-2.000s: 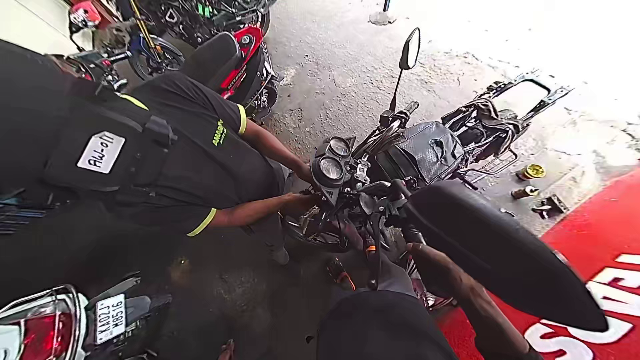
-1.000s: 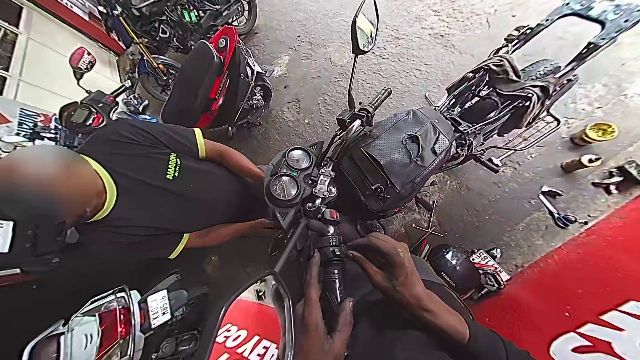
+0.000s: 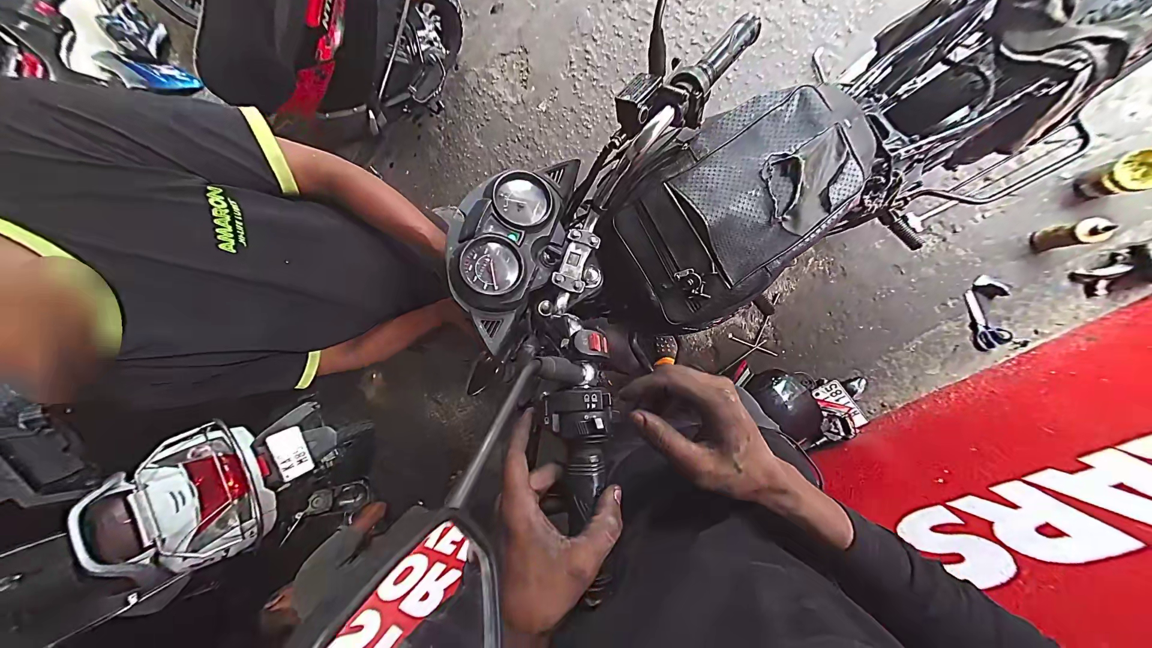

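A motorcycle's handlebar switch housing (image 3: 580,414) sits beside a ribbed rubber grip (image 3: 585,468). My left hand (image 3: 553,540) is around that grip, thumb on one side and fingers on the other. Just right of the housing is my right hand (image 3: 711,432), fingers bent and apart, fingertips close to it; whether they touch it I cannot tell. A mirror (image 3: 432,585) on a stem rises at the left of my left hand. Above are the twin round gauges (image 3: 504,234), the chrome handlebar clamp (image 3: 576,259) and a black tank cover (image 3: 738,198) with a torn patch.
Another person (image 3: 207,243) in a black shirt stands at the left, arms reaching behind the gauges. A white scooter (image 3: 180,504) is lower left, a red and black two-wheeler (image 3: 315,63) upper left. Scissors (image 3: 985,319) and cans (image 3: 1116,175) lie on the floor by a red painted surface (image 3: 1035,450).
My right hand was against the grip area one second ago and is now apart from the grip, beside the switch housing. Two seconds ago only one of my hands showed clearly. The view has moved closer.
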